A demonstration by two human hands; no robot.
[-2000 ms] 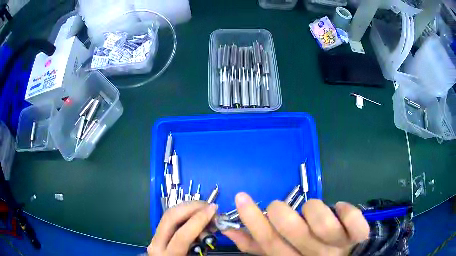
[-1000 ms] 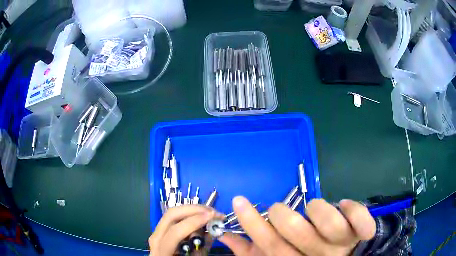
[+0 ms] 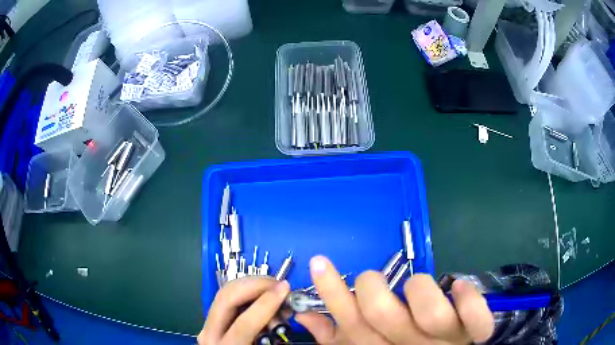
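My left hand (image 3: 239, 310) is at the bottom, over the near edge of the blue tray (image 3: 317, 165). It holds metal cylinder parts (image 3: 280, 331), dark round ends showing below its fingers, one with a yellow tip. My right hand (image 3: 404, 306) is beside it, fingers curled, with a blue pen (image 3: 519, 300) sticking out to the right. A metal part (image 3: 302, 302) with its round end up lies between both hands' fingertips; thin rods show behind it. Loose parts (image 3: 235, 229) lie at the tray's left side and another part (image 3: 407, 236) at the right.
Beyond the tray, a clear box (image 3: 324, 149) holds parts in rows. At left are a clear bin (image 3: 145, 182) with parts, a white carton (image 3: 71, 108) and a bin of white packets (image 3: 162, 74). A black flat case (image 3: 472, 91) and a right-hand clear bin (image 3: 560, 151) are at right.
The part between my fingertips has tilted, its round end less squarely toward the camera. The pen has swung from sloping upward to nearly level. My right hand has shifted slightly left.
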